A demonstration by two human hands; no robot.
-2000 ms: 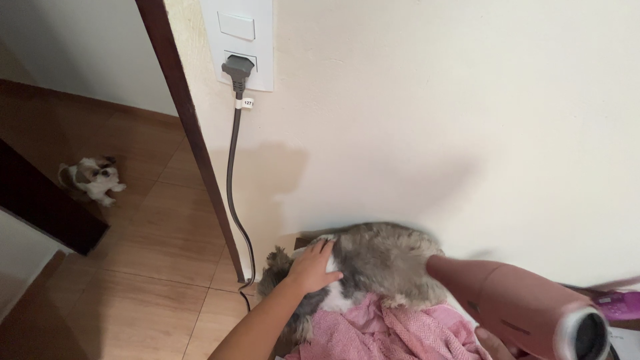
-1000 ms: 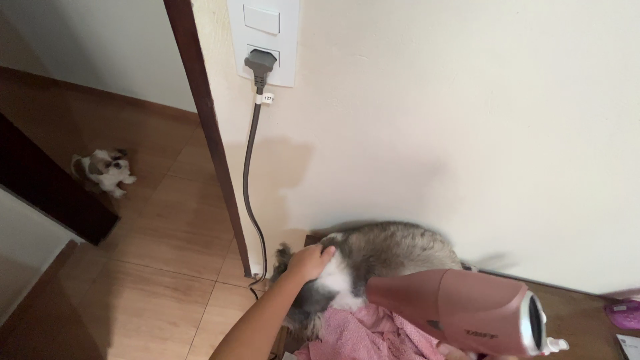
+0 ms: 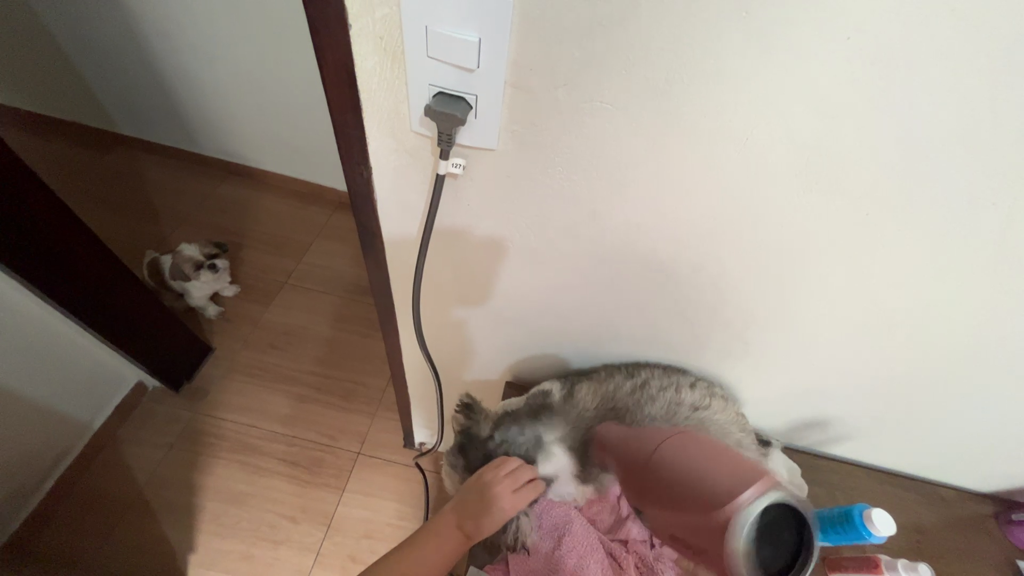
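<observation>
A grey and white dog (image 3: 648, 392) lies against the wall on a brown surface, its head to the left, with a pink towel (image 3: 560, 532) in front of it. My left hand (image 3: 500, 492) rests at its head and neck, fingers bent into the fur. A pink hair dryer (image 3: 680, 488), blurred, is over the dog's body, its narrow end toward the fur and its round rear toward me. My right hand (image 3: 694, 566) shows only as a sliver below the dryer at the bottom edge; the handle is hidden.
A black cord hangs from a plug (image 3: 449, 112) in the wall outlet. Blue (image 3: 852, 524) and red (image 3: 856, 565) bottles lie at the right, with a purple object (image 3: 1014, 524) beyond. A small dog (image 3: 196, 276) is on the tiled floor past the dark door frame (image 3: 360, 200).
My left hand has moved from the dog's neck and shoulder toward its head. The hair dryer has changed its angle over the dog. More of the bottles at the right now shows.
</observation>
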